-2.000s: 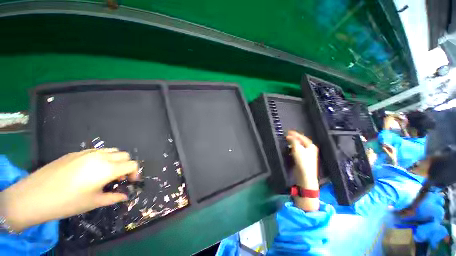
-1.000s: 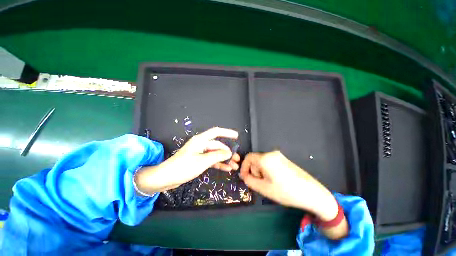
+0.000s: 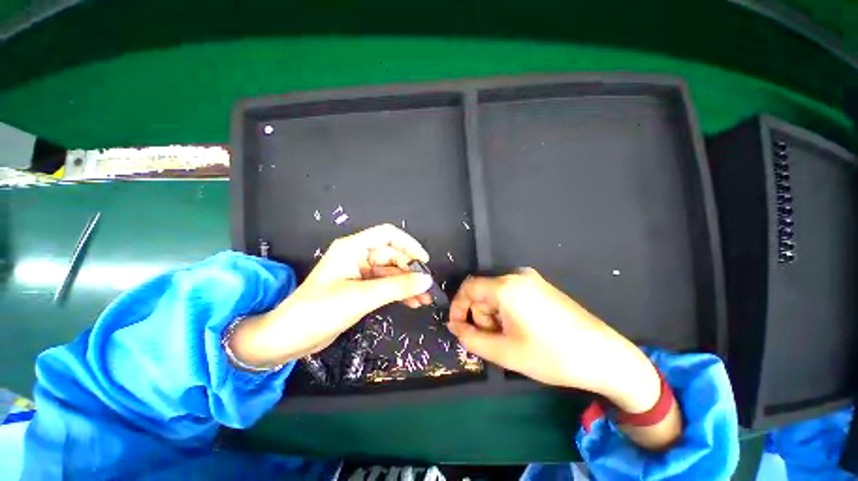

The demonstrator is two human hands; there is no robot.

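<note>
My left hand (image 3: 362, 272) is over the left compartment of the black main tray (image 3: 476, 178), thumb and fingers pinching a small black plastic part (image 3: 431, 284). My right hand (image 3: 513, 324) is at the divider, its fingertips pinched together close to the part's lower end; whether they hold a pin or the part is too small to tell. Tiny metal pins (image 3: 409, 355) lie scattered and piled in the near part of the left compartment. A heap of small black parts (image 3: 348, 352) lies at its near left, partly below my left hand and sleeve.
The finished-piece tray (image 3: 753, 272) stands to the right, with one column of small black pieces (image 3: 784, 202). A thin silver-grey tool (image 3: 77, 256) lies on the green bench at left. A pale worn strip (image 3: 150, 162) is behind it.
Since the oldest frame, the view has swung left and my right hand has come from the finished-piece tray to beside my left hand. In the last second, both hands have stayed together.
</note>
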